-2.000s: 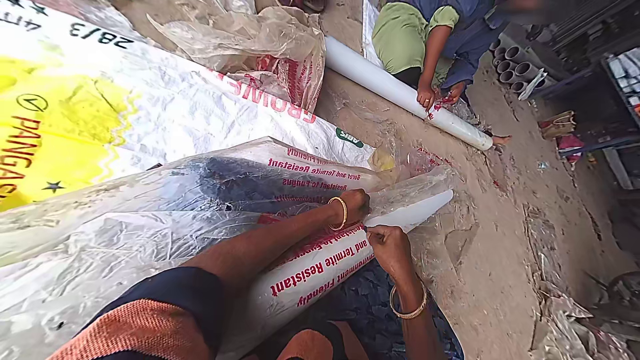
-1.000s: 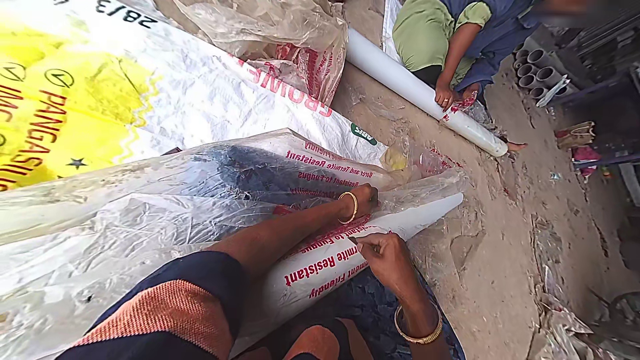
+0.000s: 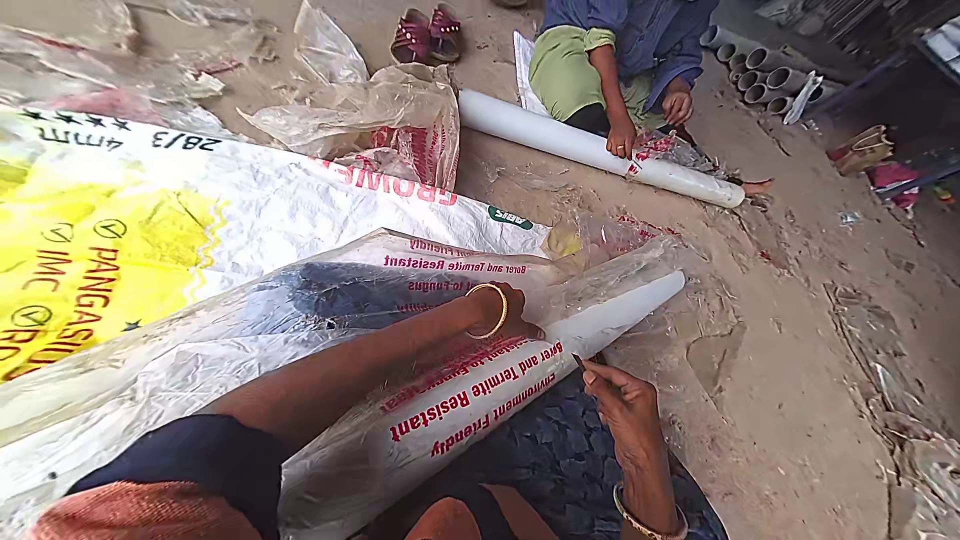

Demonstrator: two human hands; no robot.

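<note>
Across my lap lies a white roll or pipe (image 3: 611, 311), its far end bare and the nearer part under clear plastic sheeting (image 3: 465, 405) printed in red. My left hand (image 3: 510, 311), with a bangle at the wrist, presses on or grips the plastic at the roll's upper side; its fingertips are partly hidden. Just below the roll's edge, my right hand (image 3: 619, 394) pinches a small dark, thin piece (image 3: 578, 362) that looks like a blade, its tip close to the printed plastic.
A co-worker (image 3: 630, 67) sits beyond, both hands near another white pipe (image 3: 540, 135). Printed sacking (image 3: 300, 187) spreads at the left, with crumpled plastic (image 3: 405, 112) behind it. Sandals (image 3: 426, 36) lie at the top, and several grey pipes (image 3: 757, 75) are stacked at the upper right.
My right hand has moved away from my left hand, toward the lower edge of the roll. The co-worker's one hand has lifted off the other pipe. The view has shifted.
</note>
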